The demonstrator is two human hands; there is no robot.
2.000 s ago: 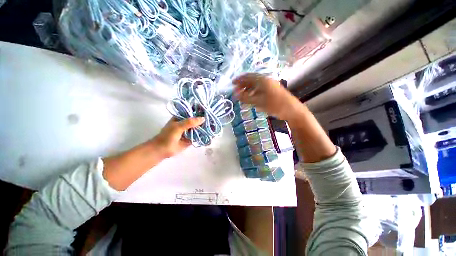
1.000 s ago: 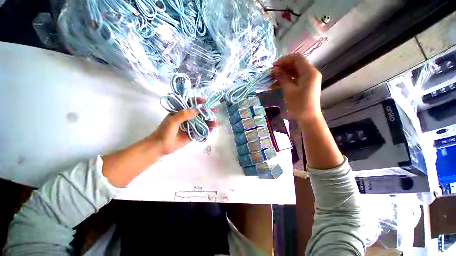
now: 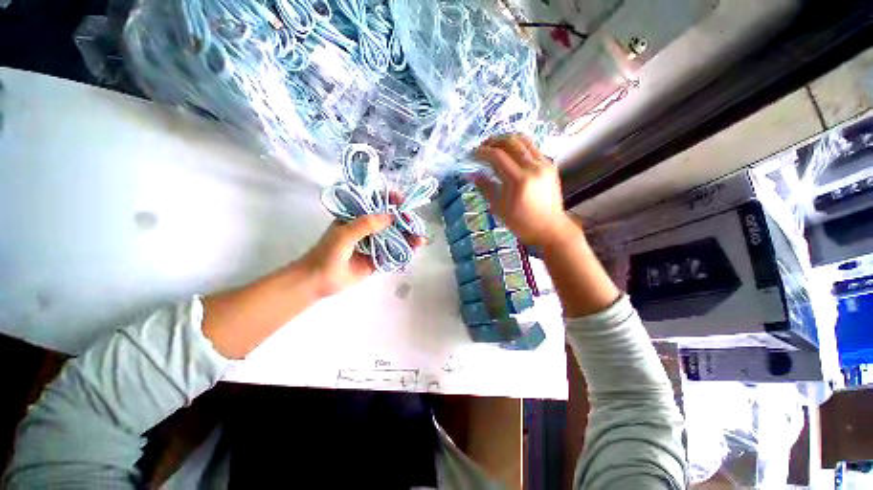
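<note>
My left hand [image 3: 349, 251] grips pale coiled cables [image 3: 364, 200] above the white tabletop. Their loops spread out above and below the fingers. My right hand [image 3: 522, 182] is over the upper end of the small retail boxes, its fingers bent towards the plastic bag; whether it holds anything is hard to tell. The small retail boxes [image 3: 485, 260] stand in a tight double row, blue on the left and lighter on the right. Behind them is a large cable pile in a clear plastic bag [image 3: 316, 72].
The white tabletop [image 3: 153, 220] has a small pen drawing near its front edge. A red-edged dark object [image 3: 528, 273] lies right of the small boxes. Large printed cartons [image 3: 708, 263] stand at the right, with clear plastic below them.
My right hand was pulling pale cable out to the right a second ago; it has moved back left over the boxes. My left hand still holds its coils.
</note>
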